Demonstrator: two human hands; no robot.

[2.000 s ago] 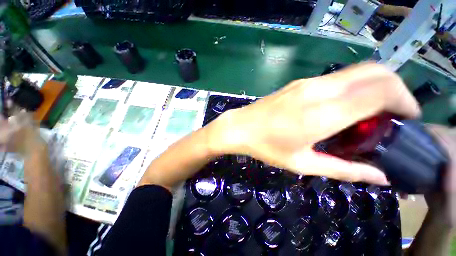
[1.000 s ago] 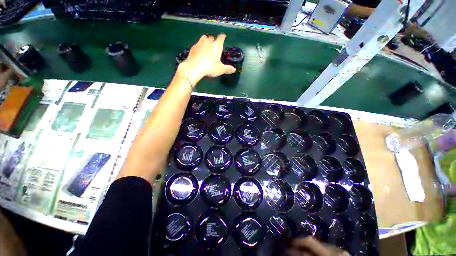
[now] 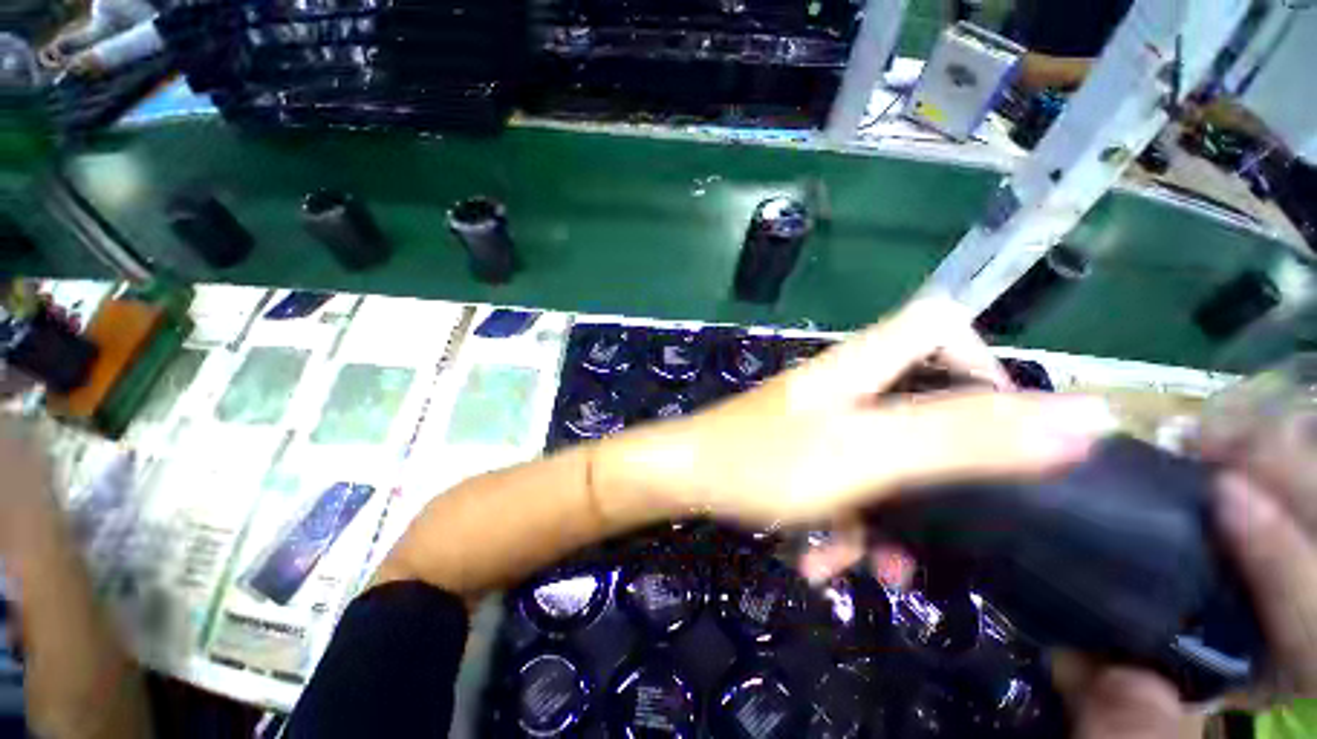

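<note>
A matte black cylindrical unit (image 3: 1069, 549) lies tilted between my two hands at the right, blurred. My left hand (image 3: 852, 426) reaches across from the left and grips the unit's left end. My right hand (image 3: 1271, 541) is at the right edge, partly cut off, with its fingers around the unit's right end. Below them is the black blister tray (image 3: 614, 664) with rows of round pockets. Discs with pale print show in its left columns. The hands and the unit hide much of its right side.
Several black cylinders stand or lie on the green belt (image 3: 621, 217). A pale metal post (image 3: 1076, 159) rises at the right. Printed sheets (image 3: 311, 477) cover the bench at left. An orange-brown block (image 3: 109, 361) and another person's arm (image 3: 58, 606) are at far left. Stacked black trays (image 3: 361, 65) stand beyond the belt.
My left hand has come back from the belt to the right side and now grips a unit with my right hand, which has risen from the bottom edge. A glossy-topped cylinder now stands on the belt.
</note>
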